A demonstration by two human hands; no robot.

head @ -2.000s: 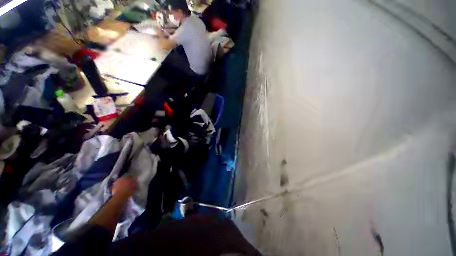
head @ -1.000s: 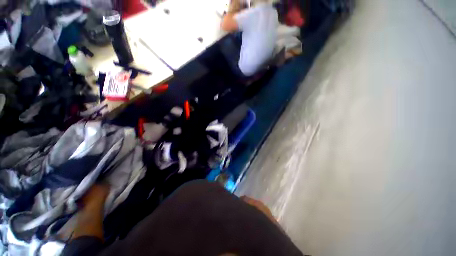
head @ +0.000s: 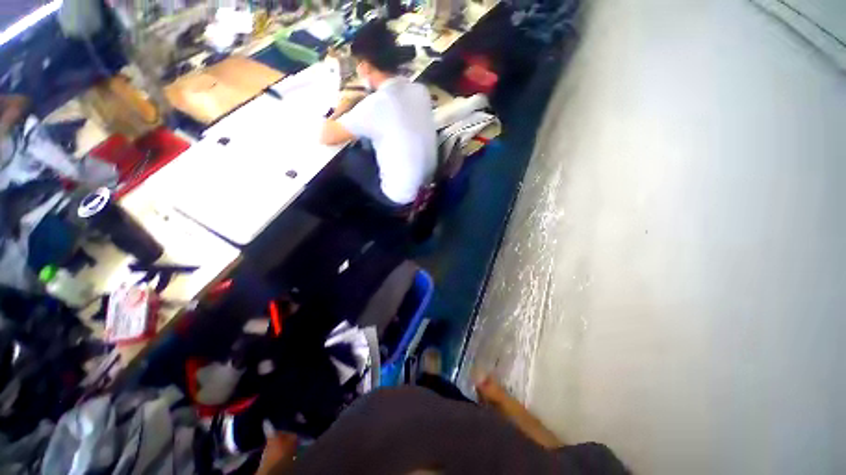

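Observation:
A heap of grey and white cloth pieces [head: 121, 431] lies at the lower left. My left hand [head: 276, 452] shows at the bottom edge, right of this heap and beside dark and white cloth [head: 243, 432]. It is small, blurred and partly cut off, so its hold cannot be told. My right hand [head: 490, 388] is low by the pale wall, beyond my dark-clothed body. Its fingers are blurred, and I cannot tell whether it holds anything.
A seated person in a light shirt [head: 401, 130] works at a long white table [head: 269, 167]. A dark cylinder [head: 125, 227], green-capped bottle [head: 65, 286] and red-white box [head: 132, 314] stand on the near end. A blue crate [head: 408, 320] is on the floor. The pale wall [head: 686, 241] runs along the right.
My left hand has come off the grey cloth heap and moved right, to the bottom edge. My right hand stays by the wall. The view has tilted up, showing more of the table and the person.

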